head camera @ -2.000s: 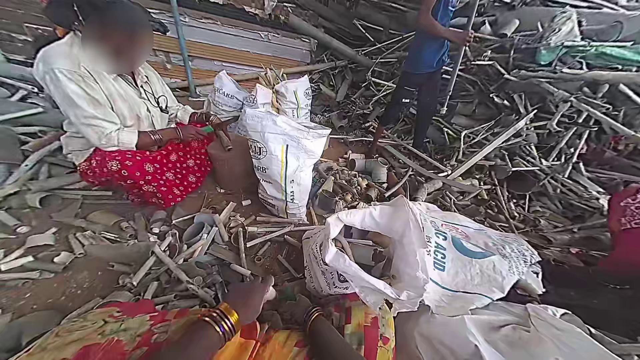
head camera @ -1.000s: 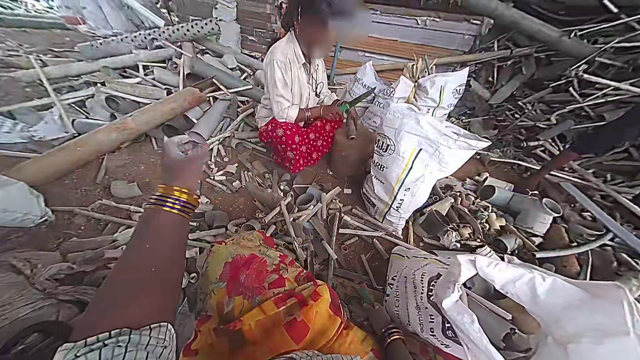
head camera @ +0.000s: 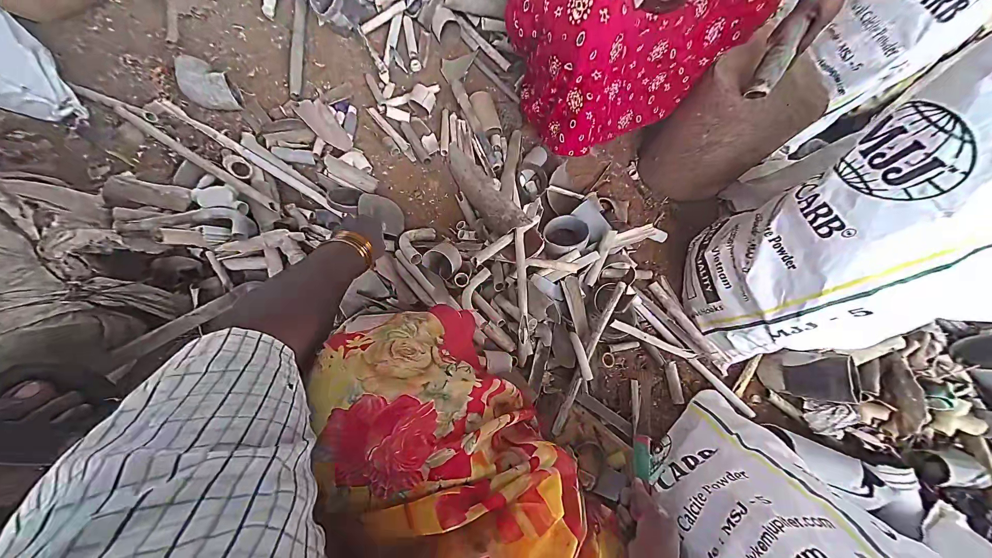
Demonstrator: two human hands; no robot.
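My left hand (head camera: pixel 363 232), with metal bangles at the wrist, reaches down into a pile of cut plastic pipe pieces. It is by a grey curved pipe piece (head camera: pixel 381 212); its fingers are mostly hidden, so whether it grips anything does not show. Low in the view, my right hand (head camera: pixel 649 515) is blurred around the lower end of a green-handled tool (head camera: pixel 642 457), beside a printed white woven sack (head camera: pixel 744 480). More pipe pieces, with short elbows and a grey pipe socket (head camera: pixel 566 234), lie between my hands.
Across the pile a person in a red patterned skirt (head camera: pixel 612 70) holds a short pipe piece (head camera: pixel 775 58) near a brown rounded block (head camera: pixel 721 132). A tall white sack (head camera: pixel 876 232) stands at the right. Long thin pipes (head camera: pixel 201 159) lie at the left, near a crumpled sack (head camera: pixel 54 287).
My left hand, raised at the left one second ago, is now down in the pipe pile. The view has tilted down strongly.
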